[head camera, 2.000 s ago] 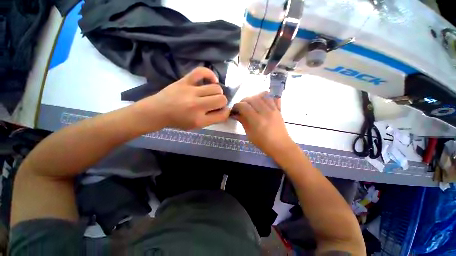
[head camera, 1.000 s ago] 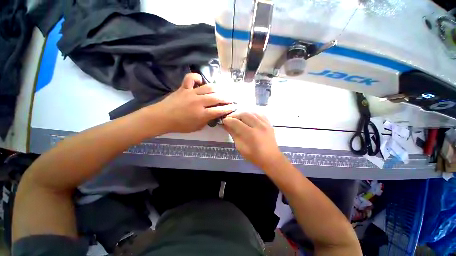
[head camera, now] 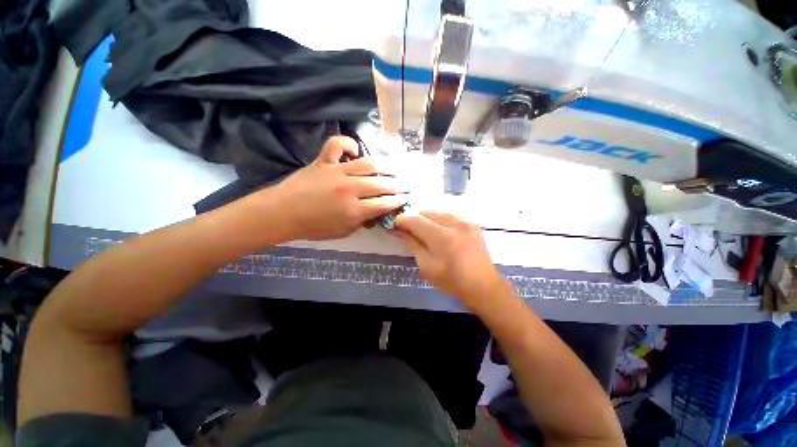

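Note:
The dark grey garment piece (head camera: 262, 96) lies bunched on the white table left of the needle area. A small folded edge of the cloth (head camera: 387, 220) shows between my hands. My left hand (head camera: 341, 196) lies on the cloth with its fingers curled and grips it just in front of the needle area. My right hand (head camera: 447, 249) pinches the folded edge with thumb and fingertips, close beside my left fingertips. The sewing machine head (head camera: 559, 113) stands above. Lamp glare hides the presser foot and needle tip. A grey block (head camera: 457, 172) sits right of the glare.
Black scissors (head camera: 636, 244) lie at the right beside white paper scraps (head camera: 690, 257) and a red-handled tool (head camera: 750, 259). The ruler-marked front edge (head camera: 349, 269) runs below my hands. Dark cloth (head camera: 188, 375) hangs below the table at left. A blue basket (head camera: 699, 375) stands lower right.
The view has shifted, so the machine sits further left in the picture. My right hand has moved from beside the grey block toward the table's front edge, still pinching the cloth edge.

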